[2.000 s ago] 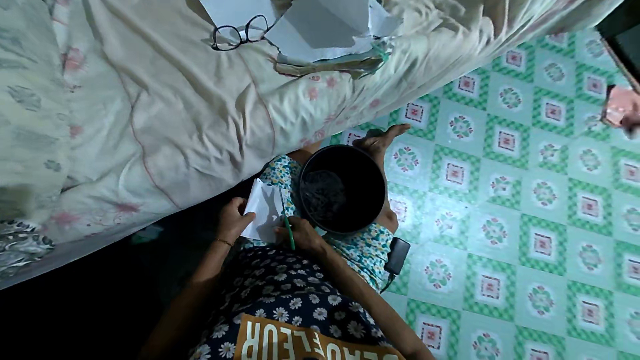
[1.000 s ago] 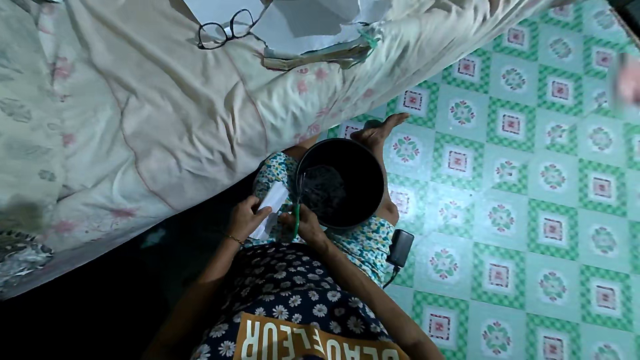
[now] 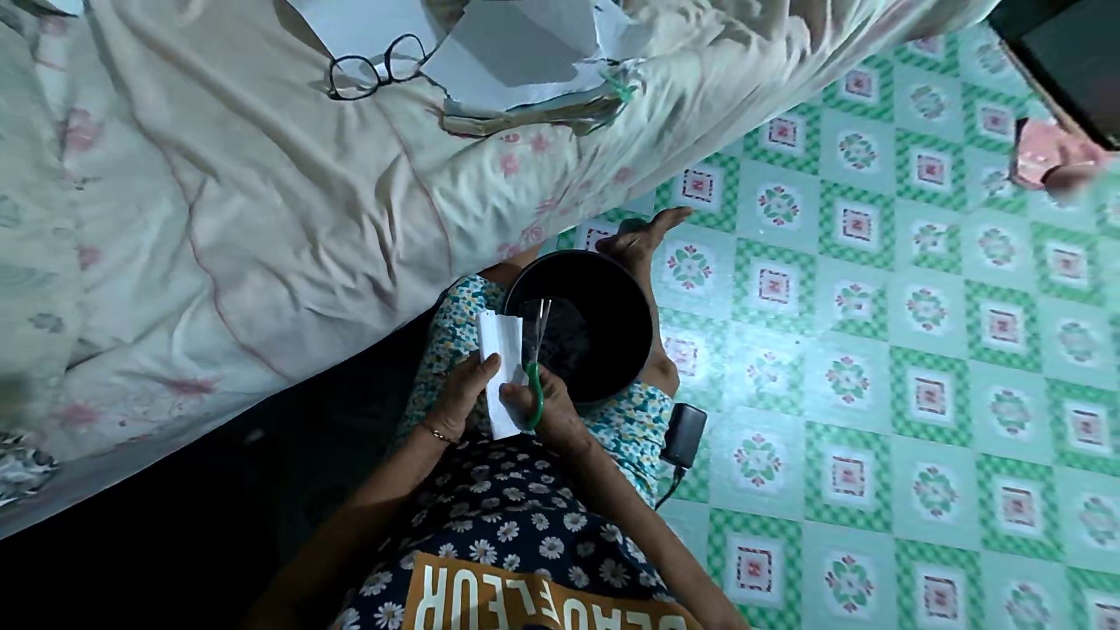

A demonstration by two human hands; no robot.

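Observation:
My left hand (image 3: 466, 390) grips a folded strip of white paper (image 3: 502, 372) by its left side, thumb on top. Around the green handle of a pair of scissors (image 3: 535, 389) is my right hand (image 3: 551, 404), whose thumb also touches the paper's lower right part. The scissor blades point away from me, slightly apart, over the left rim of a dark round bucket (image 3: 623, 350). Dark, indistinct contents lie inside the bucket, which stands between my legs.
A bed with a floral sheet (image 3: 332, 219) fills the upper left, bearing eyeglasses (image 3: 377, 70) and torn white paper (image 3: 516, 52). A black power adapter (image 3: 685, 435) with a cord lies beside my right leg on the tiled-pattern floor. A pink object (image 3: 1050, 156) is at the far right.
The paper, wide and spread two seconds ago, is now a narrow folded strip. The scissors have moved from below the paper to its right side, with the blades pointing away from me.

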